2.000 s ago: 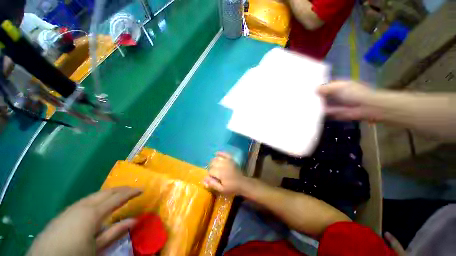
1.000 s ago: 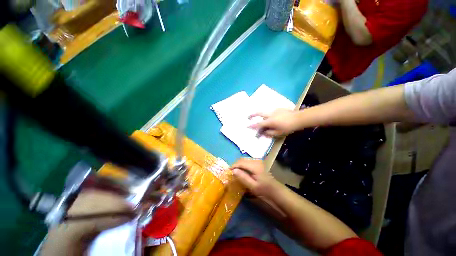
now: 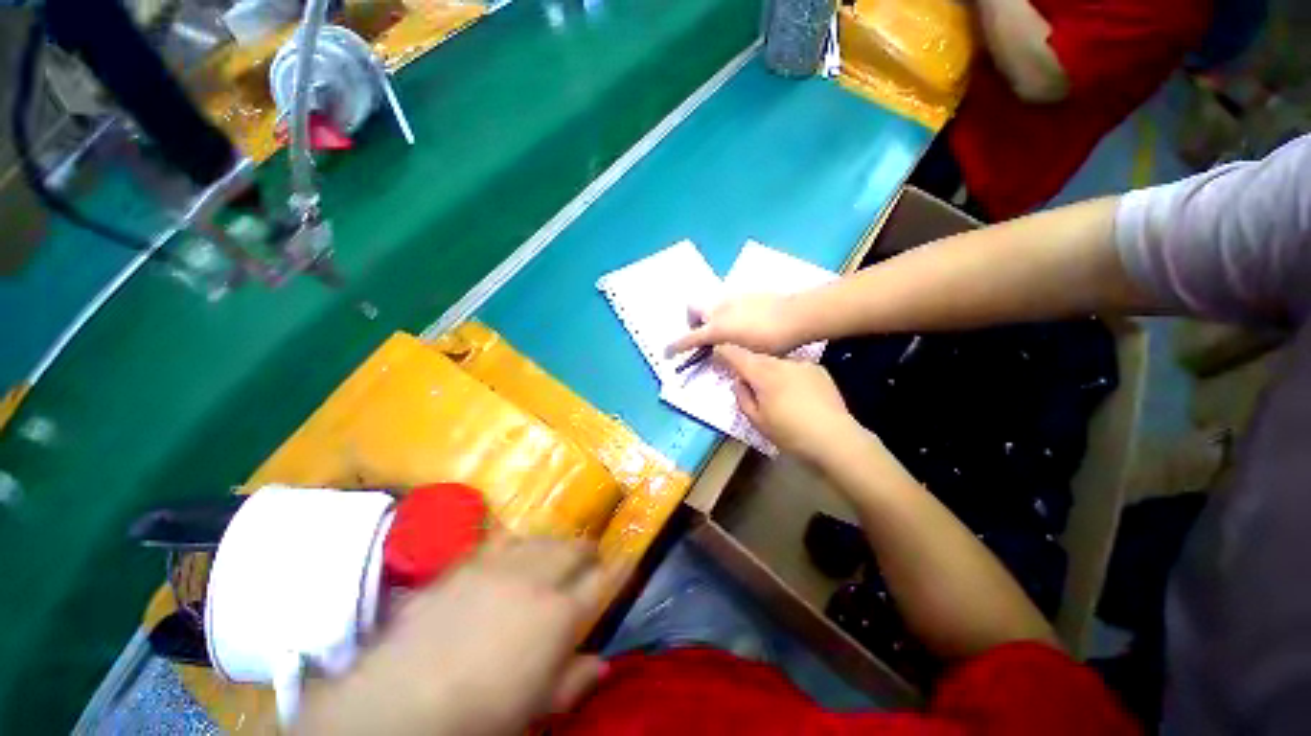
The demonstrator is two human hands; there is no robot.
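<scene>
A white appliance body (image 3: 295, 582) with a red end (image 3: 436, 532) and a black part (image 3: 187, 526) lies on its side over the orange fixture (image 3: 431, 424) at lower left. My left hand (image 3: 475, 633), blurred, is beside the red end, fingers apart and nothing visible in it; whether it touches the body is unclear. My right hand (image 3: 791, 407) is over white notebook pages (image 3: 664, 288), its fingers closed on a slim black pen (image 3: 695, 360) with the tip at the paper. Another person's hand (image 3: 755, 325) points at the same pages, close to my fingers.
A hanging black screwdriver (image 3: 144, 86) and a clear feed hose (image 3: 302, 130) are at upper left, over the green belt (image 3: 575, 130). An open carton (image 3: 1107, 503) of black parts is right of the bench. A speckled tub (image 3: 798, 36) and a red-sleeved person (image 3: 1086, 101) are at the top.
The pages, held up by the other person at first, now lie on the bench. My right hand has moved onto them. The screwdriver, over the appliance one second ago, is now up and away; my left hand is off it.
</scene>
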